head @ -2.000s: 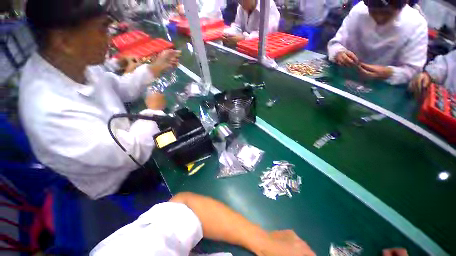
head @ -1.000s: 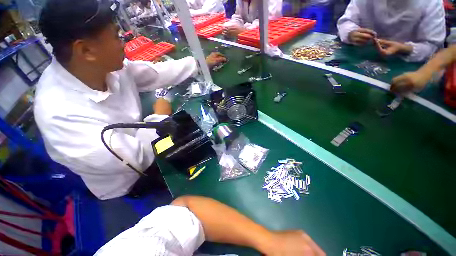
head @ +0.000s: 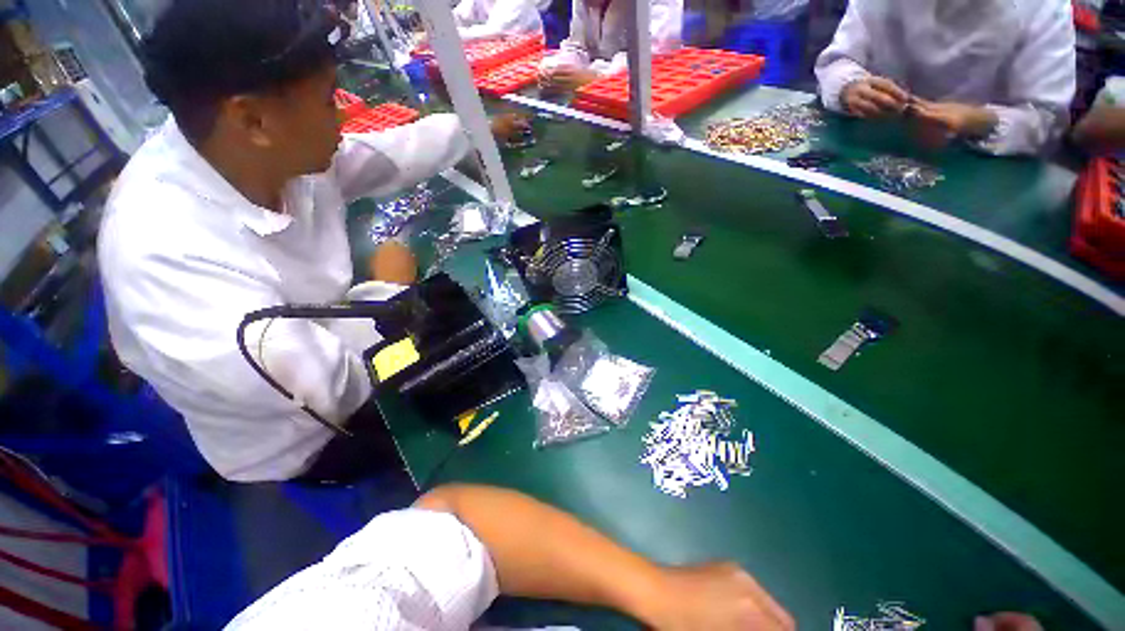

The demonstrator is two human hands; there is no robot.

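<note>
My left hand (head: 722,600) is at the bottom edge, its forearm reaching in from the lower left; its fingers are cut off or hidden, so what it holds cannot be told. Only a small bit of my right hand (head: 1008,621) shows at the bottom right edge. A heap of small thin silver parts (head: 878,618) lies between them, cut off by the edge. A larger heap of flat silver pieces (head: 695,445) lies on the green bench top beyond my left hand.
Clear parts bags (head: 590,392), a spool (head: 544,325), a black fan (head: 577,265) and a black bench unit (head: 447,345) stand to the left. A person in white sits at left. Beyond the pale rail (head: 790,380), watches (head: 854,339) lie on the green belt. Red trays (head: 672,84) are across.
The view has shifted slightly. The left neighbour's arm has reached out over the belt. The opposite worker's hand at the far right has drawn back from the belt. My hands stay low in the picture.
</note>
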